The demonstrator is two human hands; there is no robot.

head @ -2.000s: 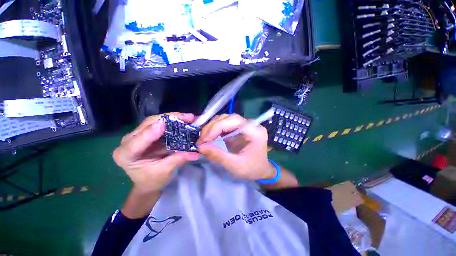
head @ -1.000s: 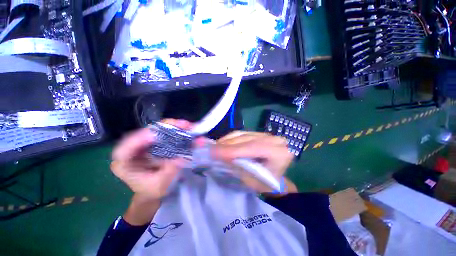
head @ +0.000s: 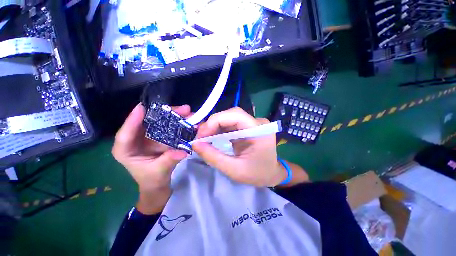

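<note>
A small dark circuit board [head: 162, 126] is held tilted above my lap. My left hand [head: 150, 150] grips its left side and lower edge between fingers and thumb. One white ribbon cable [head: 217, 92] curves up from the board's upper right edge to the cable tray. My right hand [head: 240, 147] pinches a second white ribbon cable [head: 250, 132] at the board's lower right corner; its other end points right, past the fingers. Whether this cable is seated in the connector is hidden by the fingertips.
A black tray [head: 300, 37] with a bright cable pile [head: 175, 25] is ahead. Boards with cables [head: 47, 75] lie in the left tray. A small-parts tray [head: 304, 117] is right of my hands, a slotted rack [head: 395, 30] far right, an open carton [head: 367, 190] lower right.
The blurred hands now show sharply. The second cable has swung from pointing down right to pointing right and slightly up, pinched at the board. The view has shifted slightly.
</note>
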